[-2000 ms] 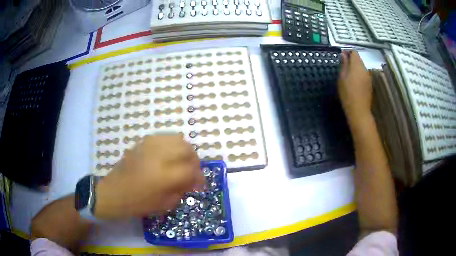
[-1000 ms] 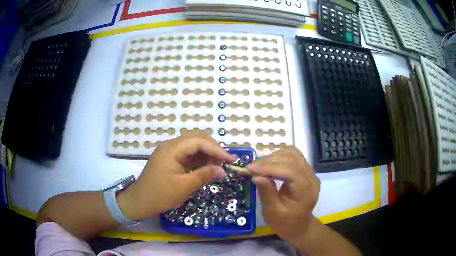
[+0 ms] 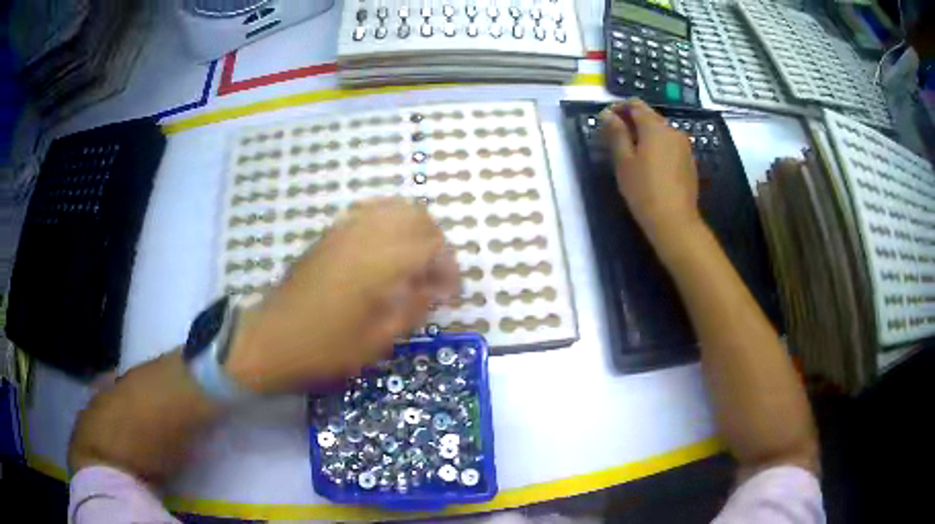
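Note:
The white loading board (image 3: 338, 189) has rows of tan dumbbell cutouts, with one column of dark-rimmed silver rings. My left hand (image 3: 374, 276) is blurred over the board's lower middle; its fingertips are smeared and whether it holds a part cannot be told. The blue parts bin (image 3: 490, 430), full of silver metal parts (image 3: 396, 384), sits just below the board. My right hand (image 3: 656, 164) is at the top of the black parts tray (image 3: 641, 317), its fingertips at the rows of silver inserts (image 3: 707, 133). What it holds is hidden.
A second black tray (image 3: 77, 246) lies at the far left. Stacked filled boards (image 3: 451, 51) and a calculator (image 3: 651, 51) stand behind. More stacked boards (image 3: 882, 235) are at the right. A white appliance (image 3: 241, 26) is at the top left.
A second ago both hands met over the bin around a thin tan piece. Now my left hand is up over the board and my right hand is at the black tray's top. The camera view has shifted.

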